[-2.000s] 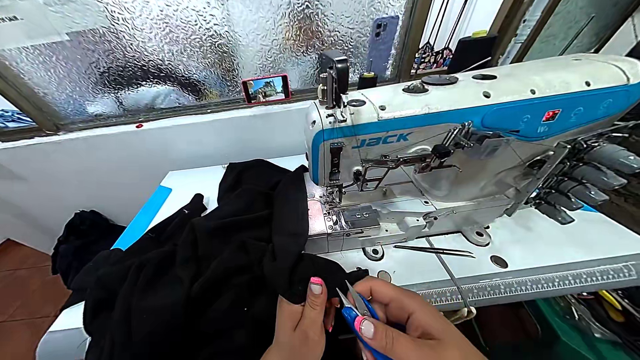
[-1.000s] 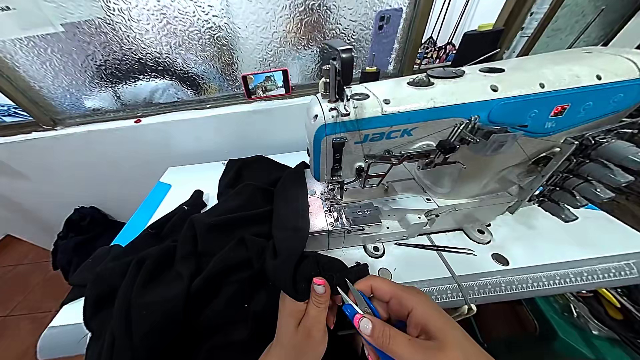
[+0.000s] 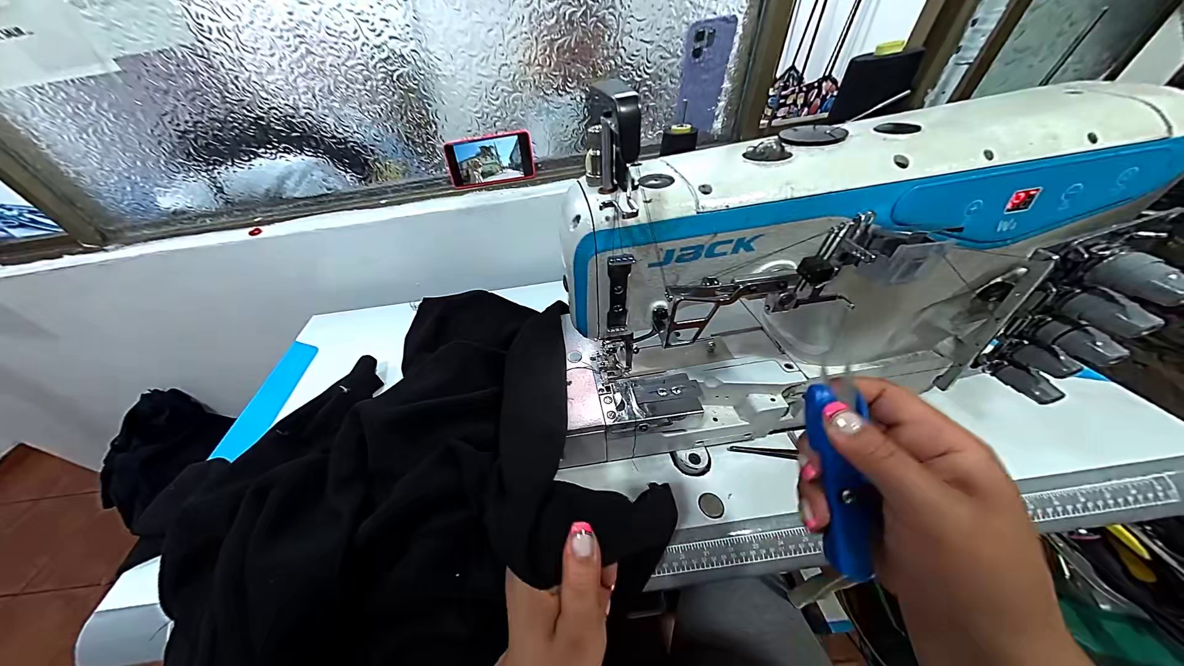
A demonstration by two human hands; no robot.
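Black fabric [image 3: 370, 481] lies bunched over the left of the machine table and up against the bed of a Jack sewing machine [image 3: 684, 240]. My left hand [image 3: 564, 592] pinches the edge of this fabric near the table's front. In my right hand [image 3: 934, 499] are blue-handled thread snips [image 3: 844, 481], raised over the front of the table with the blades pointing up, somewhat blurred. The presser foot area [image 3: 622, 356] is just right of the fabric. Tweezers [image 3: 763, 451] lie on the table, partly hidden behind my right hand.
A ruler strip [image 3: 740, 552] runs along the front table edge. A phone [image 3: 490, 159] with a lit screen leans on the window ledge, and a purple phone [image 3: 708, 69] is upright at the glass. More dark fabric [image 3: 157, 444] hangs left of the table. Gray thread cones or covers [image 3: 1110, 310] are at right.
My right hand has lifted the snips away from the fabric edge, up and to the right. My left hand still holds the fabric in about the same place.
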